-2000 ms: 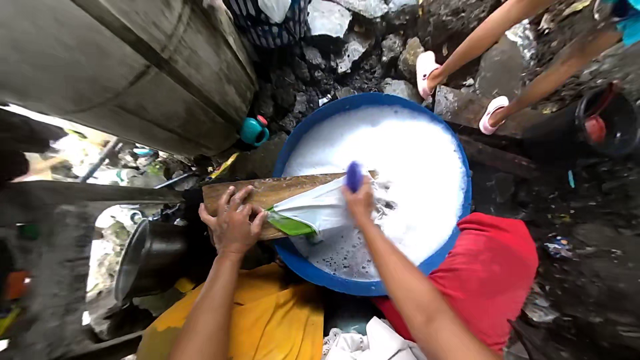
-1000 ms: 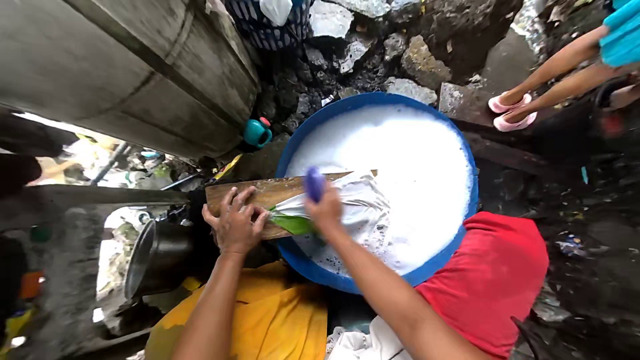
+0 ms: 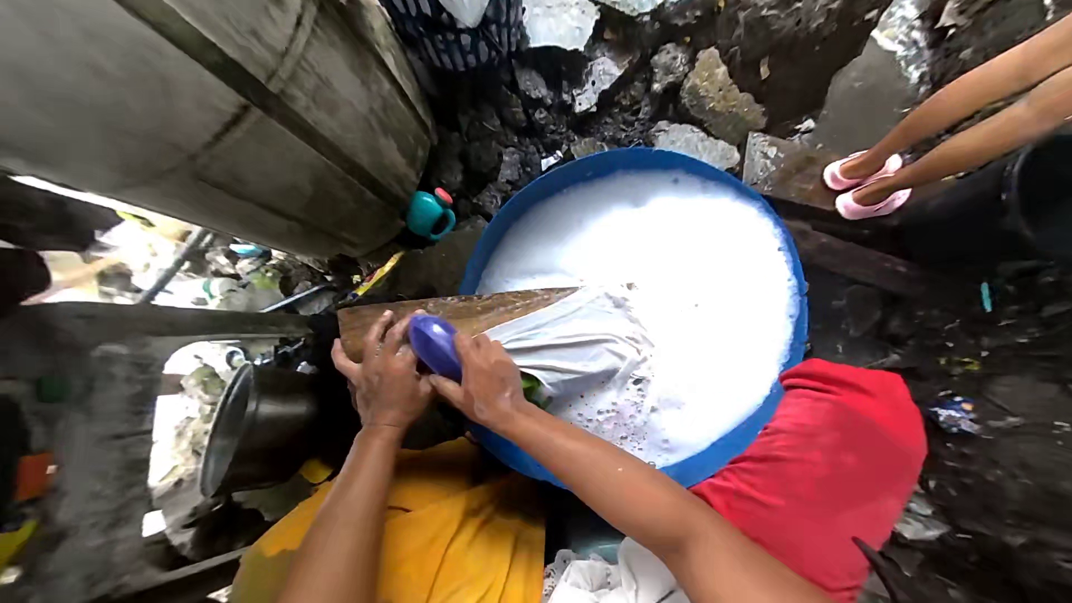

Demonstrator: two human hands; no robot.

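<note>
My right hand [image 3: 486, 377] grips a purple scrub brush [image 3: 435, 345], close beside my left hand. The brush's bristles are hidden. My left hand [image 3: 387, 373] presses at the near end of a wooden board [image 3: 469, 311], holding an end of a wet white cloth [image 3: 578, 339]; its fingertips are partly behind the brush. The cloth stretches along the board into white suds [image 3: 670, 276]. A large round blue tub [image 3: 800, 276] holds the suds, and the board lies across its left rim. A bit of green fabric [image 3: 530, 387] shows under the cloth by my right wrist.
A concrete cylinder [image 3: 251, 117] rises at upper left, with a teal jug [image 3: 429, 214] by its base. Left stands a metal pot [image 3: 255, 429]. Broken rocks [image 3: 720, 96] lie beyond the tub. Another person's legs [image 3: 963, 109] in pink shoes stand upper right, by a black bucket [image 3: 1034, 197].
My right hand has moved left along the board with the brush, from over the suds to beside my left hand. The other person's feet have come together, farther right than two seconds ago.
</note>
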